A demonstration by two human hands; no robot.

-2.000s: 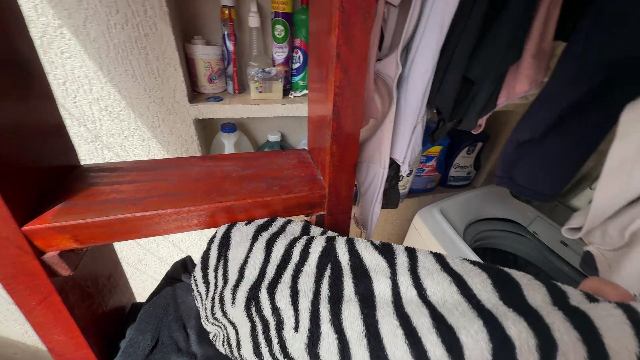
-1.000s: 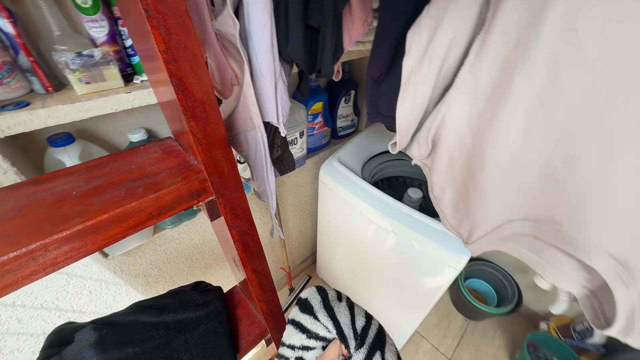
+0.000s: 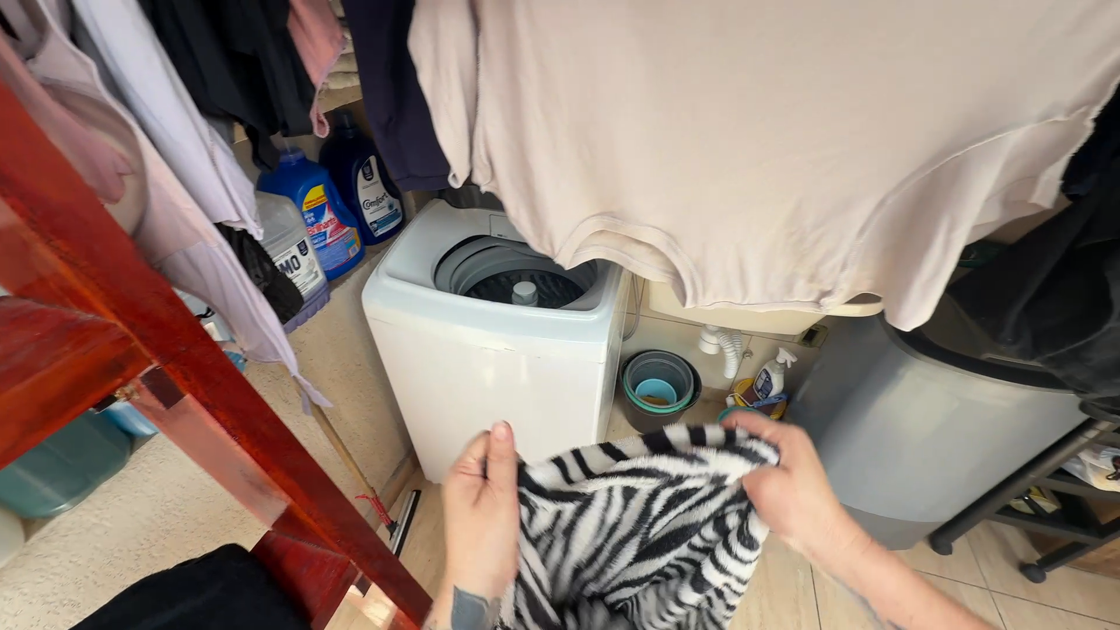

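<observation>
A fluffy black-and-white zebra-striped cloth (image 3: 647,525) hangs between my hands, bunched in its lower part. My left hand (image 3: 486,507) grips its left edge, thumb pointing up. At the upper right corner of the cloth, my right hand (image 3: 783,477) pinches the edge. Beyond the hands stands a white top-loading washing machine (image 3: 490,376), its drum uncovered and showing a central agitator. A pale beige shirt (image 3: 744,140) hangs above and in front, over the right part of the view, hiding some of the machine's right rear.
A red wooden ladder or stair frame (image 3: 210,385) rises at left, with dark cloth (image 3: 201,595) below. Detergent bottles (image 3: 319,210) line a ledge. Nested buckets (image 3: 656,394), a spray bottle (image 3: 772,376), a large grey bin (image 3: 927,420) and a black wheeled rack (image 3: 1024,516) stand right. A squeegee (image 3: 402,523) leans near the wall.
The view has swung right, toward the washing machine. The striped cloth, spread broadly across the lower view two seconds ago, is now held up by both hands.
</observation>
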